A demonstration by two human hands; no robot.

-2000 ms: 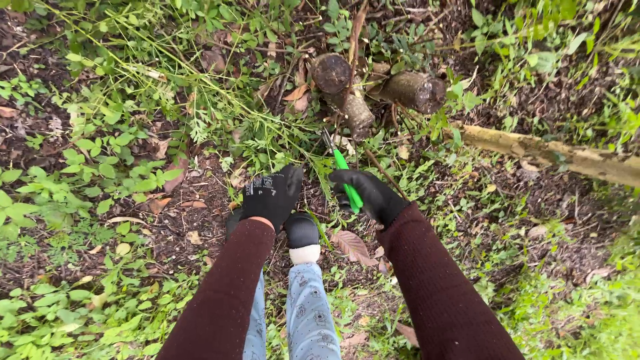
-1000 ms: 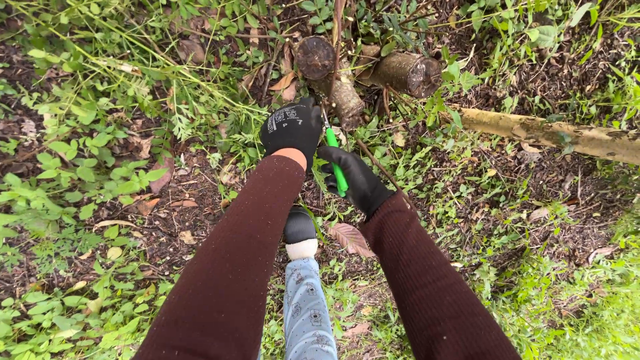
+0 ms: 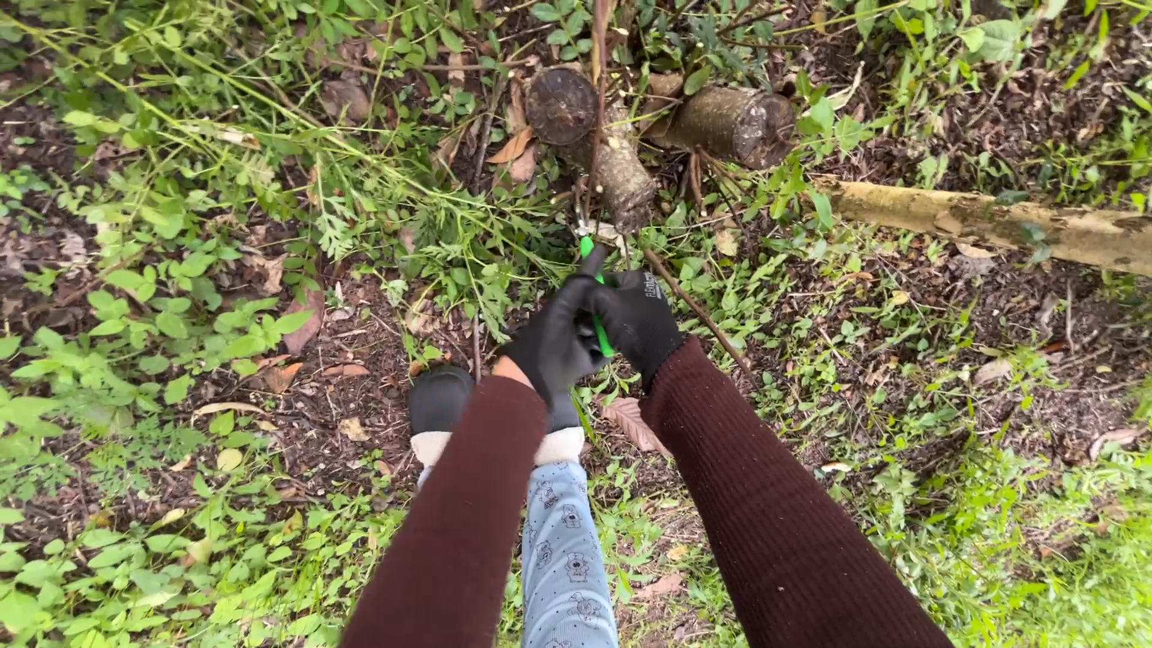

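Both my hands, in black coated work gloves, meet around a green-handled cutting tool, likely pruning shears (image 3: 587, 247). My left hand (image 3: 560, 331) is on the left side of the handles, and my right hand (image 3: 637, 317) closes on them from the right. The metal end of the tool points up to the base of a thin brown stem (image 3: 600, 99), beside a sawn stump branch (image 3: 621, 175). The blades are partly hidden among leaves and twigs, so their position around the stem is unclear.
Two more cut stubs, one round-faced (image 3: 561, 105) and one to the right (image 3: 731, 124), stand by the stem. A pale log (image 3: 981, 220) lies at right. Green stalks (image 3: 351, 144) lean across the upper left. Below are a dark shoe (image 3: 441, 399) and a dry leaf (image 3: 633, 423).
My left hand has come down from beside the stump onto the tool's handles, next to my right hand. Two seconds ago it was apart from the tool, to the left.
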